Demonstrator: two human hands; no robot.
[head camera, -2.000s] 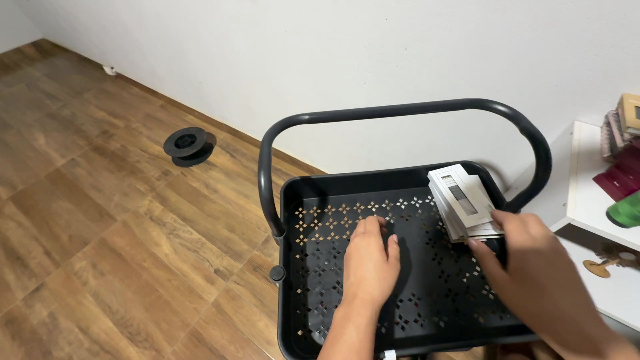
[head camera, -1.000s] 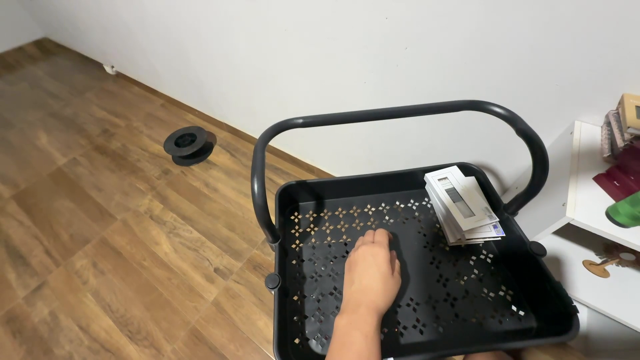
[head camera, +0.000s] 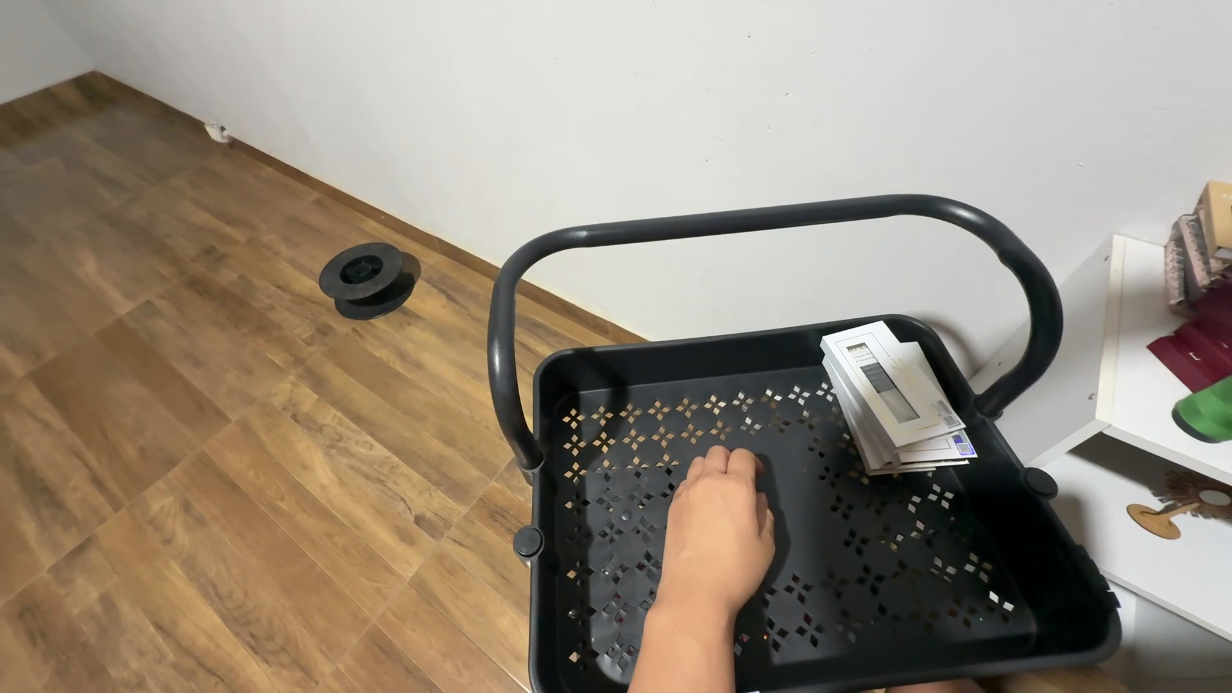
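My left hand (head camera: 720, 529) is over the middle of a black perforated plastic cart tray (head camera: 731, 348), palm down, fingers together and slightly curled. Nothing shows in it, though its underside is hidden. A stack of thin white boxes (head camera: 890, 395) with small windows and printing leans in the far right corner of the tray, to the right of my left hand. The tray's black tubular handle (head camera: 770, 219) arches above its far side. My right hand is not clearly visible; only a bit of skin shows below the tray's near edge.
A black empty spool (head camera: 364, 277) lies on the wood-look tiled floor (head camera: 241, 462) left of the cart. A white wall (head camera: 674, 115) rises behind. At right, a white shelf unit (head camera: 1112, 327) holds boxes, a dark red item, a green object (head camera: 1208, 412) and a wooden ornament (head camera: 1160, 520).
Two seconds ago my right hand was at the stack of white boxes; it has let go and left the tray. My left hand has stayed over the tray's middle.
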